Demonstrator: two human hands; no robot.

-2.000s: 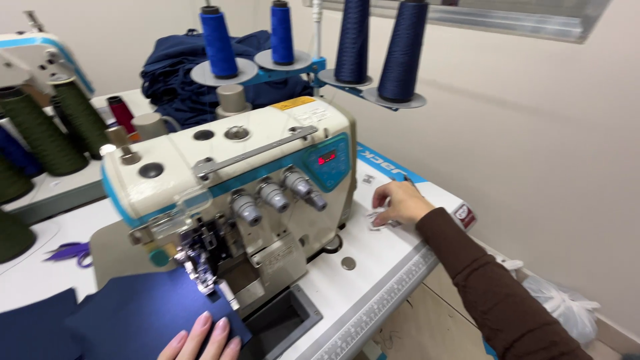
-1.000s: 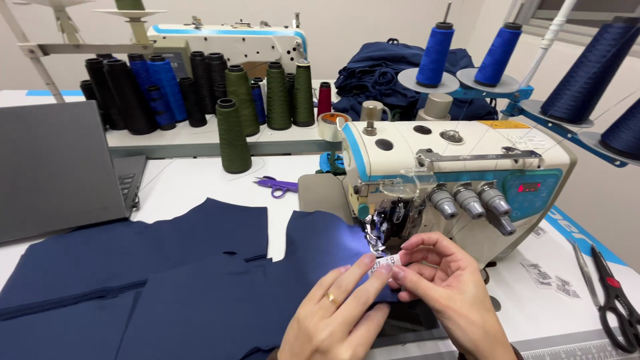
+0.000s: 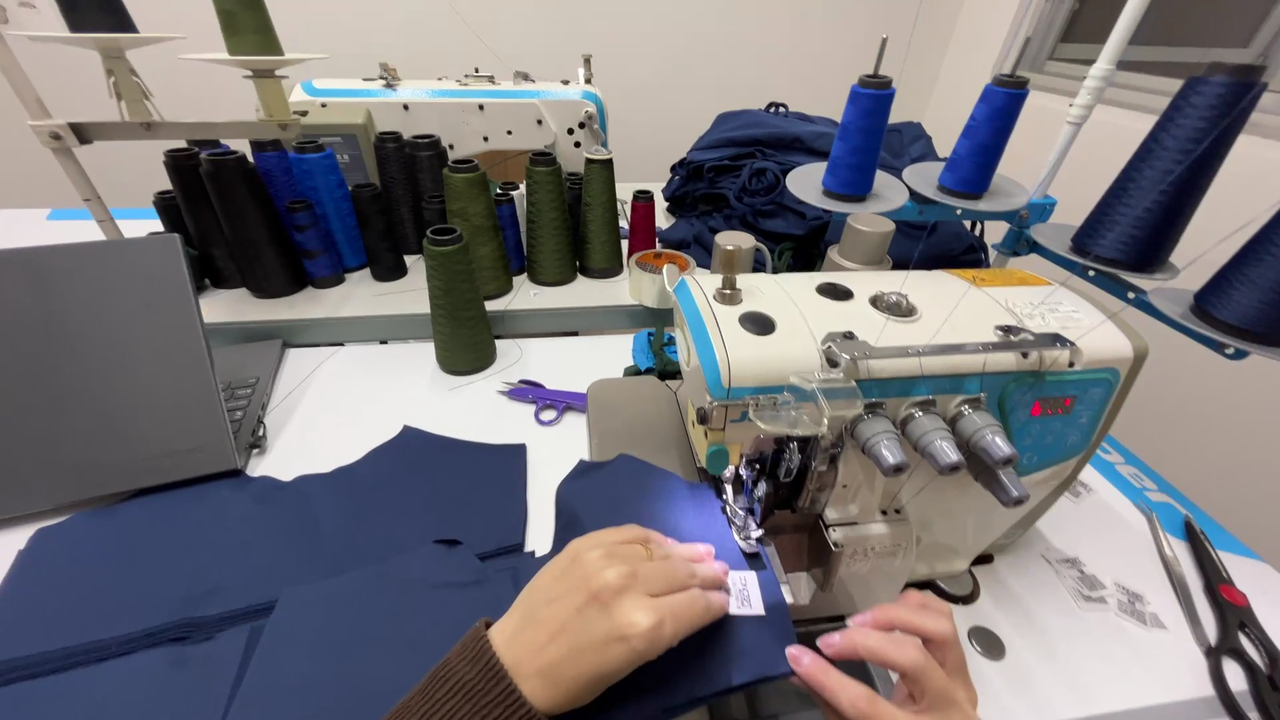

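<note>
My left hand [image 3: 625, 610] lies flat on a navy fabric piece [image 3: 650, 500], its fingertips at the left edge of a small white printed label [image 3: 746, 593]. The label rests on the cloth near its right edge, just in front of the presser foot [image 3: 742, 515] of a white and blue overlock sewing machine [image 3: 900, 370]. My right hand [image 3: 890, 655] is at the lower right corner of that fabric, thumb and fingers apart, a fingertip touching the edge. Whether it pinches the cloth is not clear. More navy cut pieces [image 3: 330, 530] are spread at the left.
Black-handled scissors [image 3: 1225, 610] and loose labels [image 3: 1135, 605] lie right of the machine. Purple thread snips [image 3: 550, 400] and a green thread cone [image 3: 458, 300] stand behind the fabric. A laptop [image 3: 100, 370] is at the left. Thread cones, a second machine [image 3: 450, 110] and piled navy fabric [image 3: 780, 170] are behind.
Two seconds ago my right hand was at the labels on the table; one second ago both hands held a label near the presser foot. Now my right hand is off it, lower right. The view has swung left.
</note>
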